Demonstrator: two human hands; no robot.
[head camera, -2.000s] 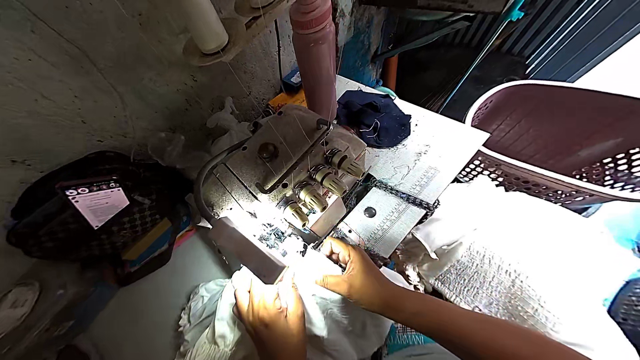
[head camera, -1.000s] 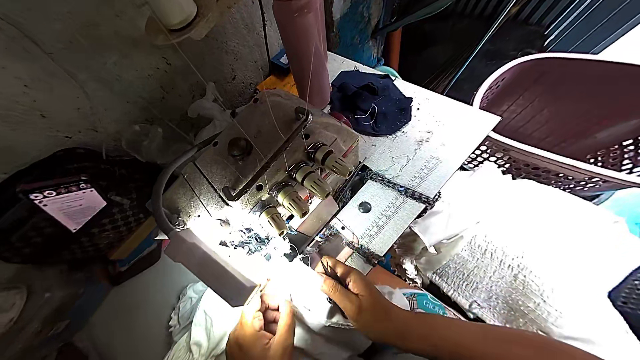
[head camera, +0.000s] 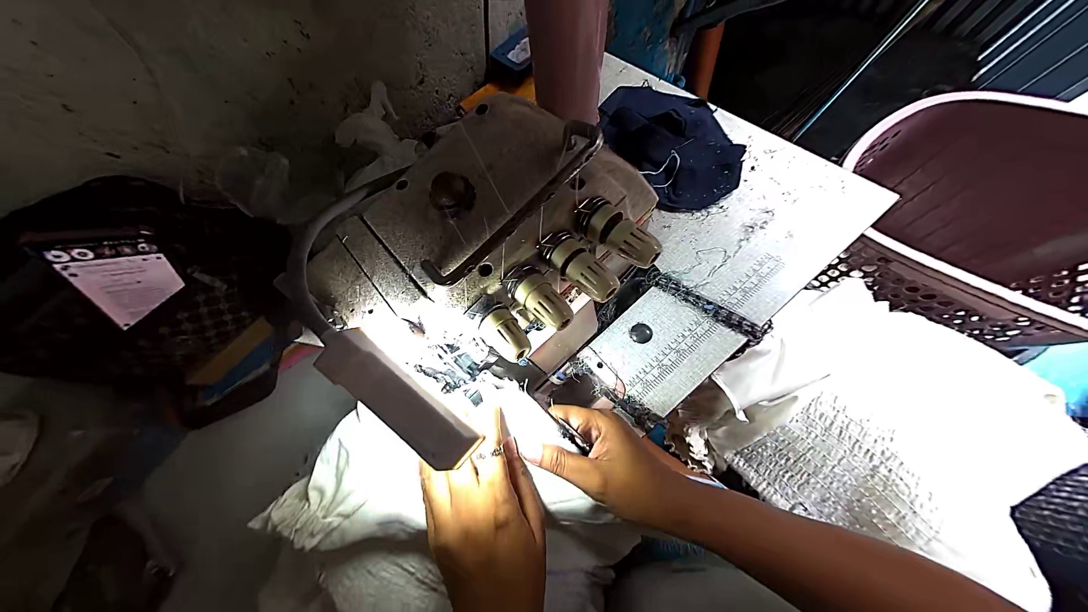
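Observation:
An overlock sewing machine (head camera: 510, 183) with several tension dials stands before me, its needle area under the glare of a lamp (head camera: 395, 399) on a bent arm. White fabric (head camera: 348, 476) runs from the needle area down over the front edge. My left hand (head camera: 484, 510) rests on this fabric beneath the lamp, fingers extended, with the fingertips partly lost in the glare. Just to its right, my right hand (head camera: 608, 459) pinches the fabric's edge between thumb and fingers; a dark slim object, too unclear to name, shows at those fingers.
Dark blue cloth (head camera: 671, 149) lies on the white table (head camera: 816, 191) behind the machine. A plastic chair (head camera: 977, 195) and a heap of white fabric (head camera: 918, 425) are at the right. At the left, a lit phone (head camera: 119, 280) rests on a dark basket. Lint and thread clutter the ruled plate (head camera: 671, 348).
My left hand has gone from bent, gathered fingers to extended ones lying on the fabric. My right hand stays at the fabric beside the machine.

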